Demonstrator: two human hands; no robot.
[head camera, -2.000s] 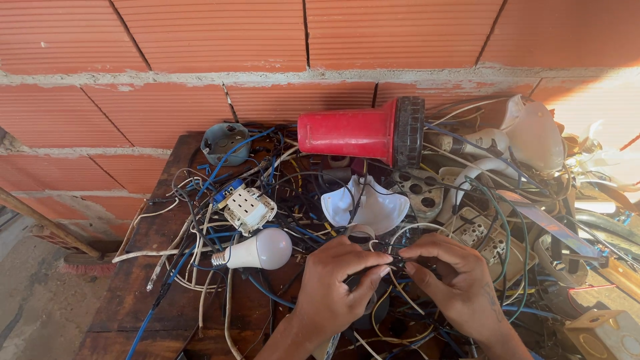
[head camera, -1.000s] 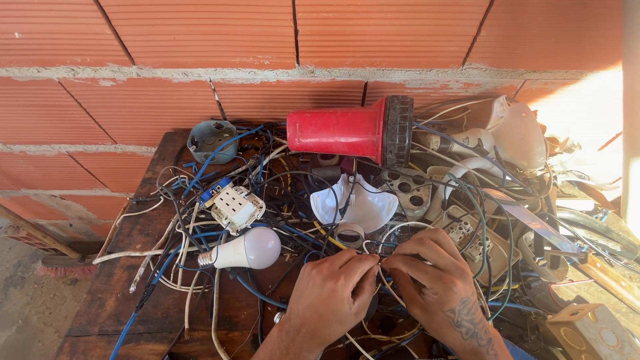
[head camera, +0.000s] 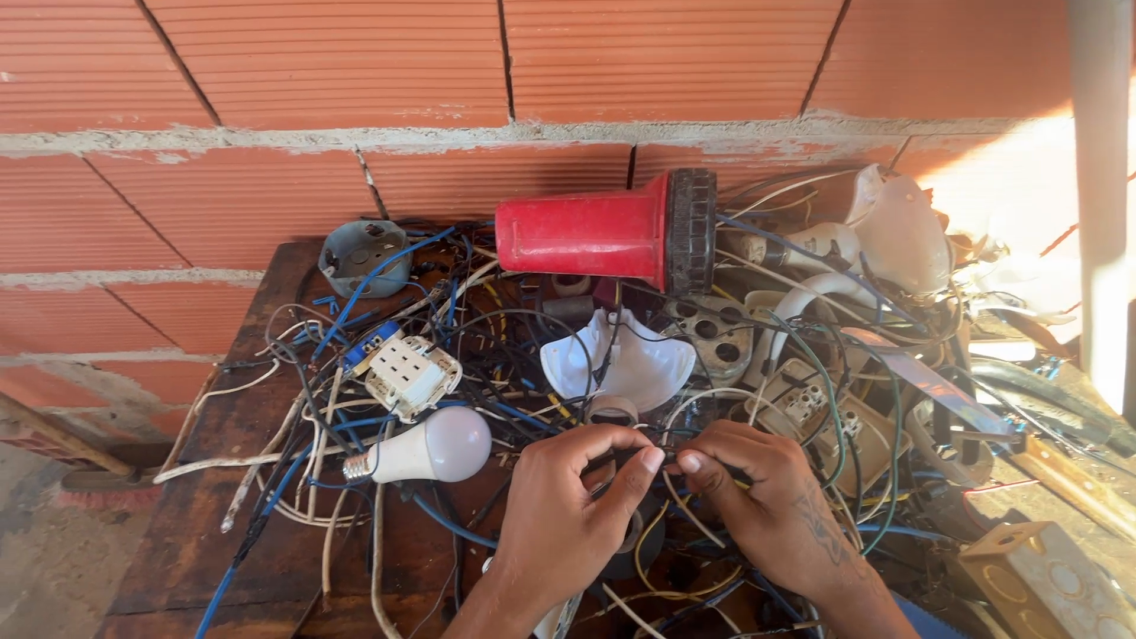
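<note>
Both hands are close together over a tangle of electrical wires. My left hand (head camera: 577, 515) pinches a thin dark wire between thumb and forefinger. My right hand (head camera: 768, 506) pinches at the same place, a short gap to the right, its fingertips on what looks like the same wire. The wire's ends are hidden by the fingers and the tangle. Just beyond the hands lie a roll of tape (head camera: 612, 408) and a white plastic shade (head camera: 621, 359). An LED bulb (head camera: 435, 445) lies left of my left hand, below a white socket module (head camera: 408, 373).
A red flashlight (head camera: 603, 232) lies along the brick wall (head camera: 568, 53). At the back left is a round blue-grey electrical box (head camera: 366, 257). To the right are a socket plate (head camera: 825, 426), a hacksaw-like blade (head camera: 932, 382) and a beige junction box (head camera: 1038, 577). A broom (head camera: 106, 479) stands beside the wooden table (head camera: 177, 577).
Both hands stay together over the wires, with small shifts of the fingers. Between my fingertips a narrow gap now shows.
</note>
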